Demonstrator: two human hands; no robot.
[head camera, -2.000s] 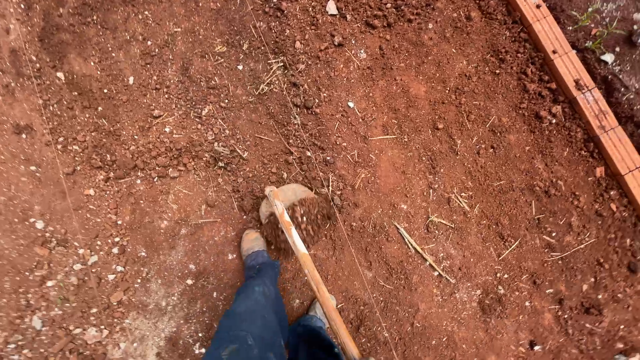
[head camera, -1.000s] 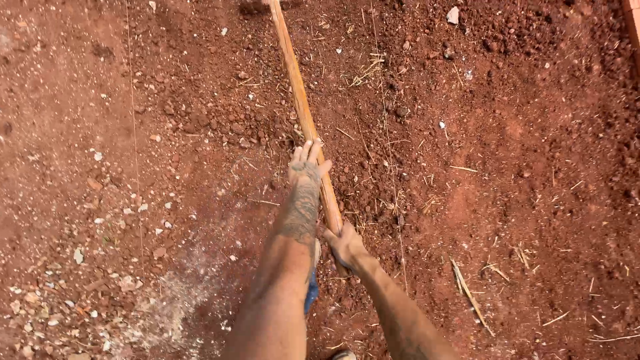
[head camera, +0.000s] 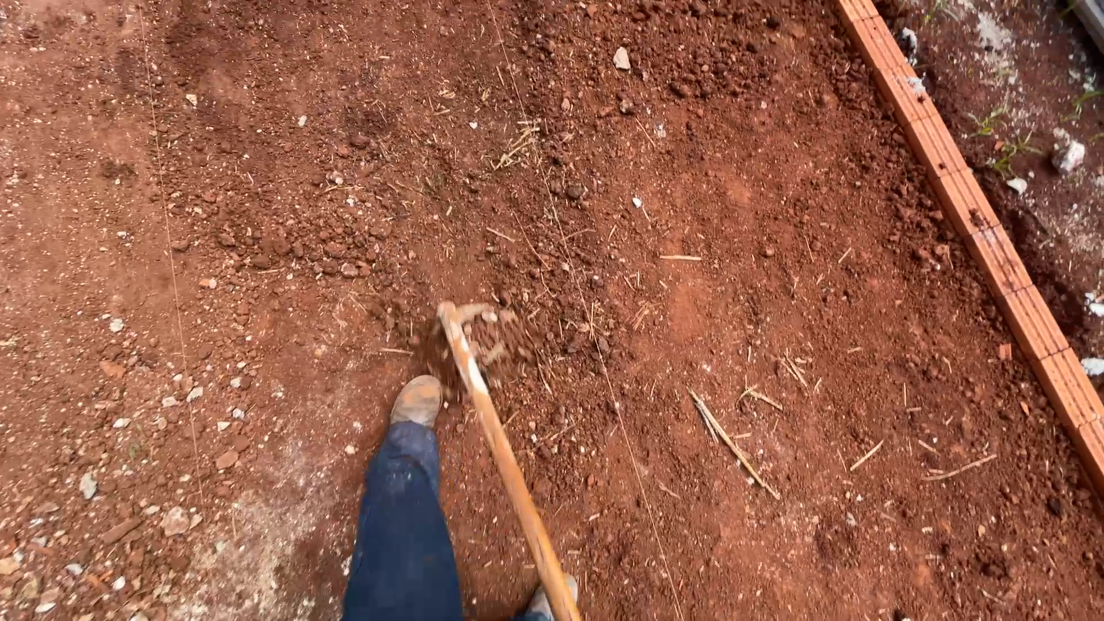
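A hoe with a long wooden handle (head camera: 509, 457) runs up from the bottom edge of the view. Its metal head (head camera: 470, 312) is down in loose red soil (head camera: 509, 341), which looks blurred and stirred around it. Neither of my hands shows; the lower end of the handle lies beyond the frame. Just left of the hoe's head is my dusty shoe (head camera: 417, 400), below it my leg in blue trousers (head camera: 405, 526). Part of my other shoe (head camera: 561, 595) shows beside the handle at the bottom.
Two thin strings stretch over the ground, one at left (head camera: 168, 250), one near the middle (head camera: 604, 371). A row of orange hollow bricks (head camera: 970, 207) slants down the right side. Dry stalks (head camera: 733, 444) lie right of the hoe; pale stones (head camera: 175, 521) are scattered at lower left.
One second ago both hands were on the handle in view, with the hoe's head at the top edge. Now the head is down near my shoe and my hands have left the view.
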